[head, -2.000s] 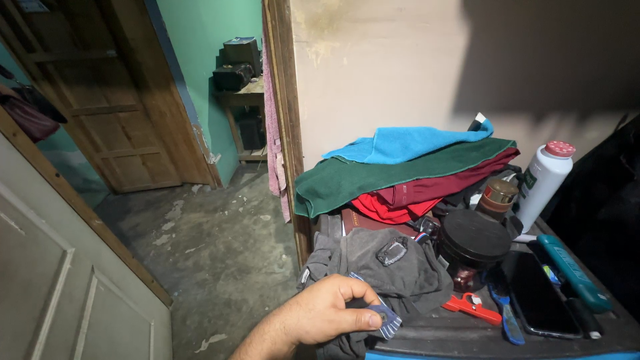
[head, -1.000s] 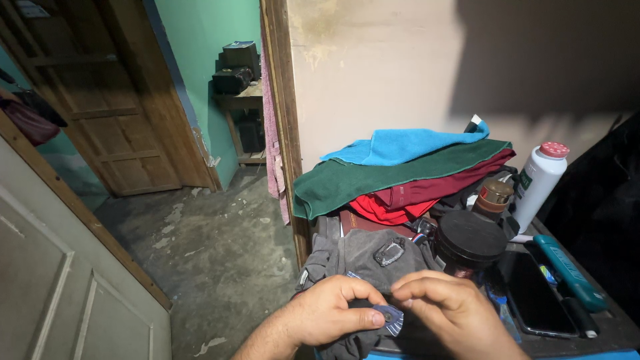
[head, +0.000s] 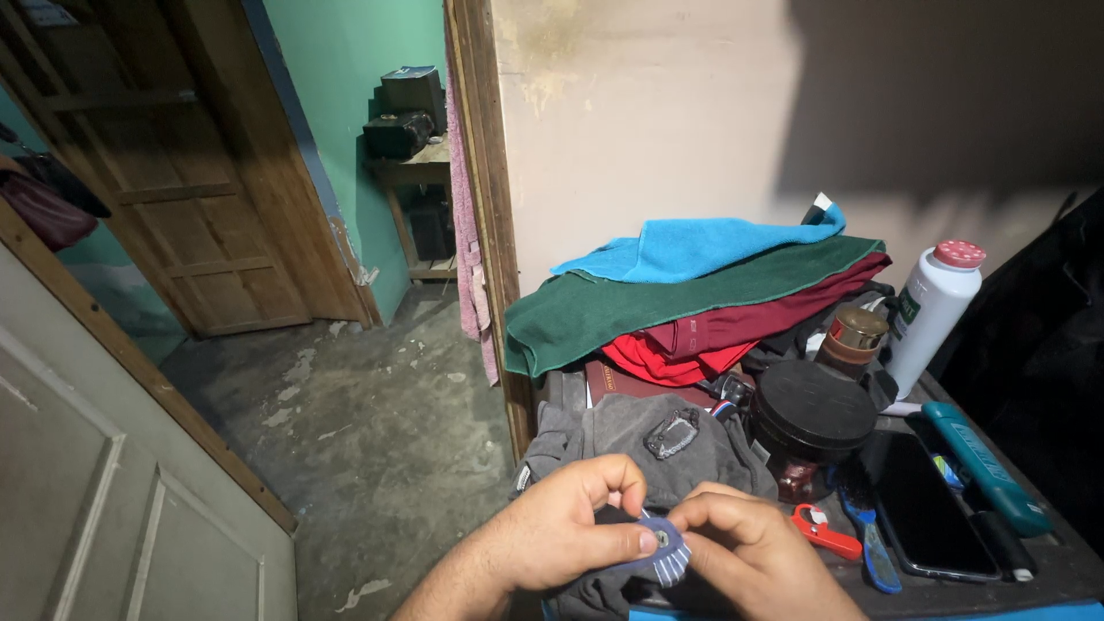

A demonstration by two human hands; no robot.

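Observation:
A small blue fabric patch [head: 662, 543] with white stitches radiating from its edge is pinched between my two hands, just above dark grey cloth. My left hand [head: 573, 526] grips its left side with thumb and fingers. At its right edge, my right hand [head: 750, 543] holds it between thumb and fingertips. Behind the hands lies a crumpled grey garment [head: 625, 423] with a dark, heavily stitched patch [head: 673, 433] on it. Whether a needle is between the fingers cannot be seen.
Folded blue [head: 707, 246] and green cloths [head: 690, 302] lie behind. To the right are a round black-lidded jar [head: 813, 410], red plastic-handled tool [head: 826, 532], blue brush [head: 871, 543], smartphone [head: 927, 509], teal bottle [head: 983, 470] and white bottle [head: 931, 319].
My right hand, out of view two seconds ago, has come in from the right and now touches the patch. My left hand keeps its hold on the patch.

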